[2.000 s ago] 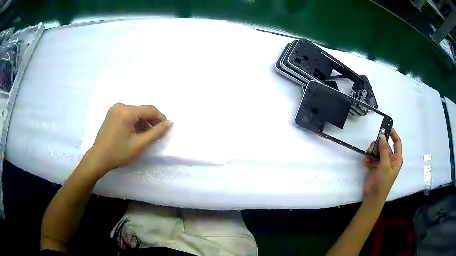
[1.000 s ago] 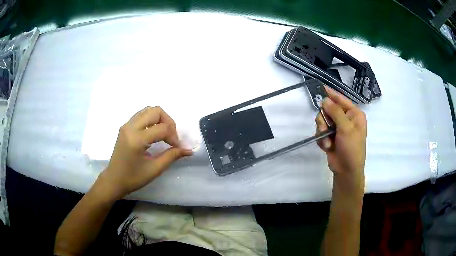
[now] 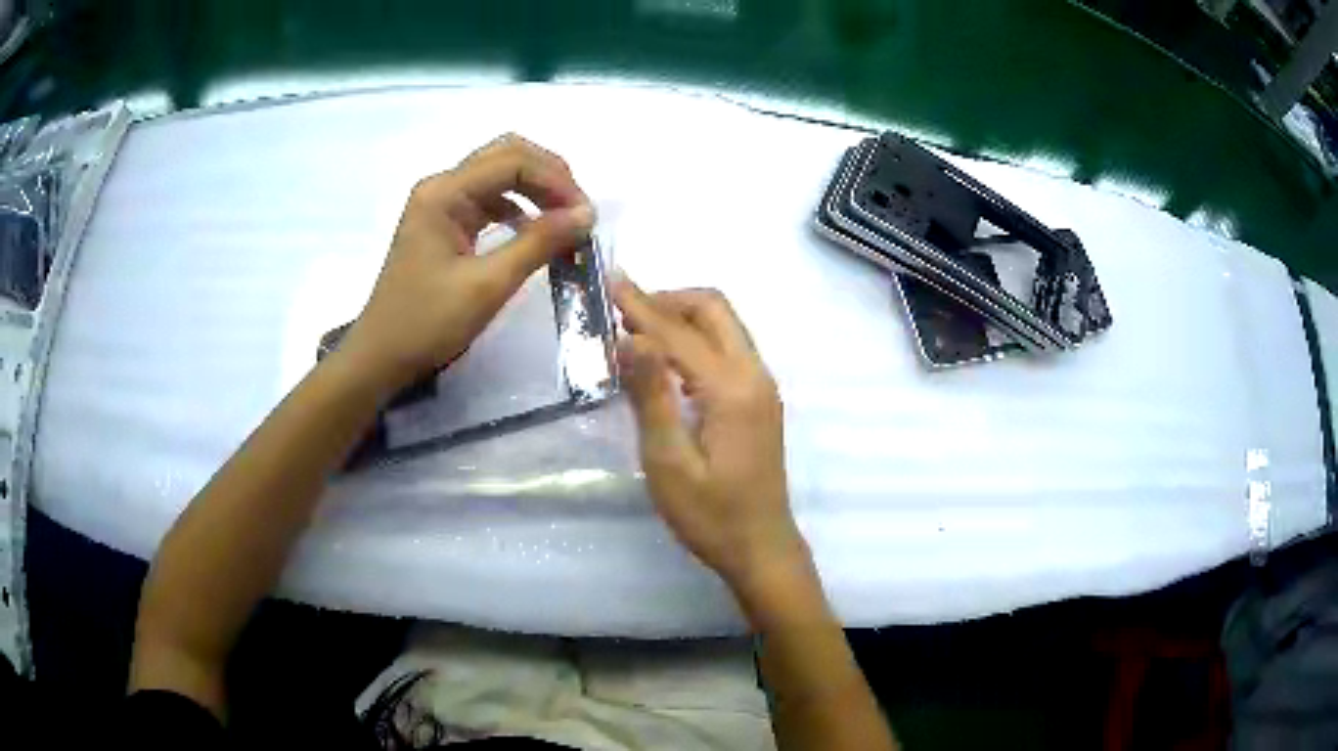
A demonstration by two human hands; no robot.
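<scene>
A phone middle frame [image 3: 584, 345] lies left of centre under shiny clear film. The clear plastic bag [image 3: 565, 481] shows by its glare along the frame's lower edge. My left hand [image 3: 477, 257] pinches the bag's film at the frame's upper right corner; its wrist and forearm hide the frame's left part. My right hand [image 3: 704, 404] is at the frame's right end, fingertips against the end or the bag's edge; whether they grip is unclear. A pile of bare phone middle frames [image 3: 954, 242] lies at the right.
White foam sheet [image 3: 1027, 484] covers the bench. A tray [image 3: 52, 294] with film-wrapped dark items stands at the far left. The green conveyor belt [image 3: 440, 37] runs beyond the bench. A small clear strip [image 3: 1256, 506] lies near the right edge.
My right hand has brought the frame left from the pile, and the frame now lies under clear film. My left hand has moved up and right to the frame's corner.
</scene>
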